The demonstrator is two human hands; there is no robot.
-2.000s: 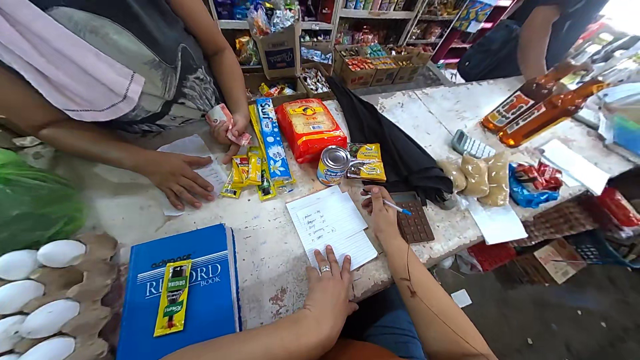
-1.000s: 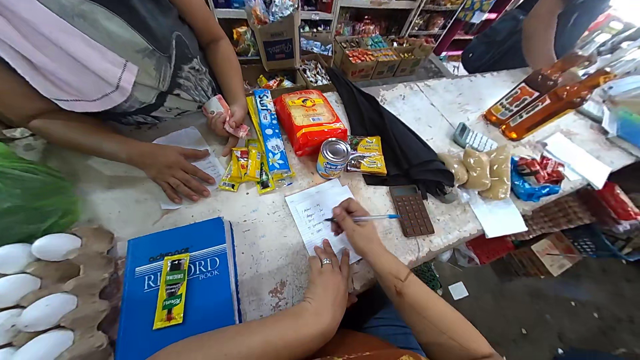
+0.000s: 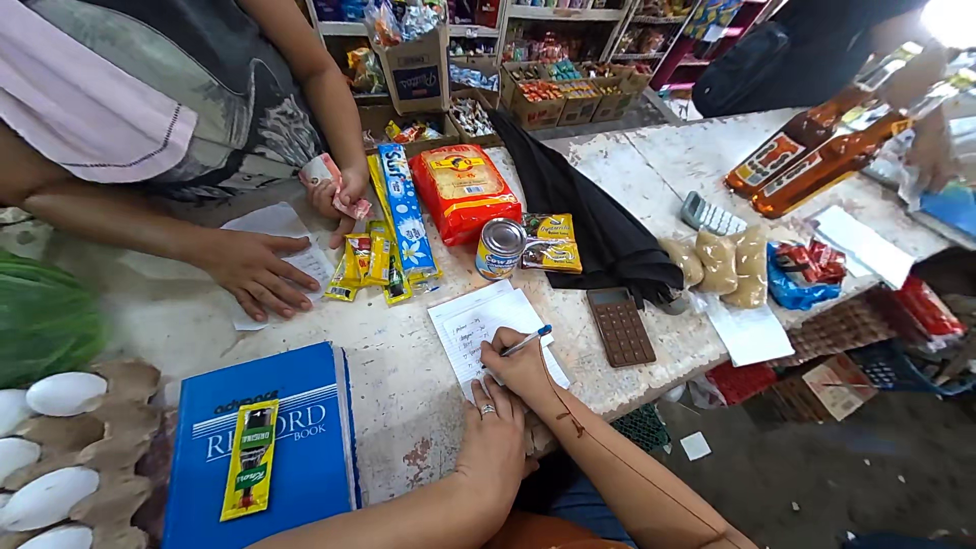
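Observation:
My right hand (image 3: 522, 366) grips a blue-capped ballpoint pen (image 3: 526, 340) over lined paper sheets (image 3: 457, 320) bearing handwriting. Flat on the lower edge of the paper rests my left hand (image 3: 496, 427), a ring on one finger; it holds nothing. Right of the paper lies a brown calculator (image 3: 621, 326). Beyond the sheets stand a tin can (image 3: 500, 248), yellow soup-mix packets (image 3: 550, 242), a red-and-yellow package (image 3: 465, 194), a blue Surf sachet strip (image 3: 408, 210) and small yellow sachets (image 3: 362, 263). A Knorr sachet (image 3: 250, 460) lies on a blue record book (image 3: 305, 396) at left.
Across the counter, a person's hand (image 3: 255, 271) rests on paper; their other holds banknotes (image 3: 332, 183). An egg tray (image 3: 126, 427) sits left. A black folded umbrella (image 3: 579, 206), bagged brown granules (image 3: 717, 263), a grey calculator (image 3: 711, 215) and bottles (image 3: 823, 164) are to the right.
My right hand has come from beside the brown calculator onto the paper, the pen still in its grip. My left hand has stayed at the sheets' lower edge.

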